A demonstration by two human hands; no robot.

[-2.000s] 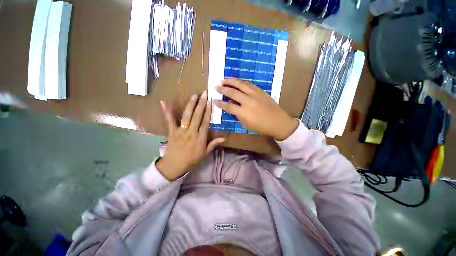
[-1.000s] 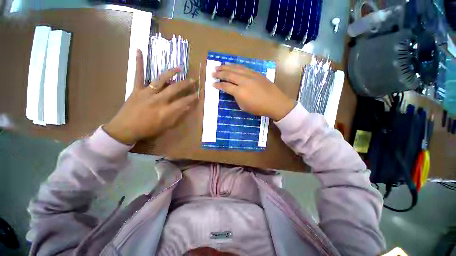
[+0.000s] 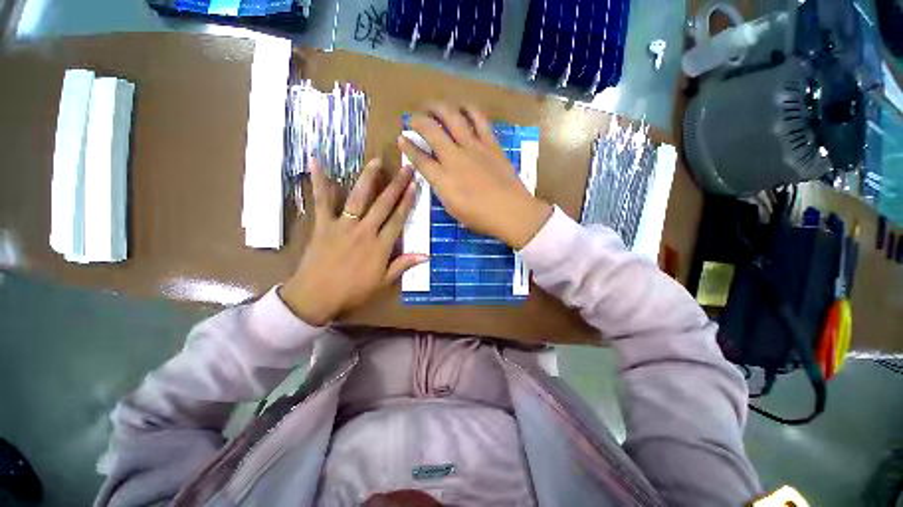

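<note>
A bright blue solar cell assembly (image 3: 470, 259) lies on the brown bench in front of me, with a white strip (image 3: 416, 233) along its left edge and another white strip (image 3: 525, 188) along its right edge. My right hand (image 3: 470, 178) lies over its upper part, fingertips at the top of the left strip. My left hand (image 3: 349, 238) is spread beside the left edge, fingertips near that strip and thumb reaching onto its lower part. Whether a thin ribbon is under the left fingers cannot be told.
The left ribbon bundle (image 3: 327, 124) lies beside a long white strip stack (image 3: 265, 149); more white strips (image 3: 94, 168) lie far left. The right ribbon bundle (image 3: 616, 188) is at right. Dark solar cells (image 3: 574, 40) lie behind. A grey fan-like housing (image 3: 748, 124) and red-yellow handles (image 3: 835, 332) are at right.
My left hand has moved from over the left ribbon bundle to the assembly's left edge. My right hand has shifted slightly left on the assembly. The view has shifted, showing more behind the bench.
</note>
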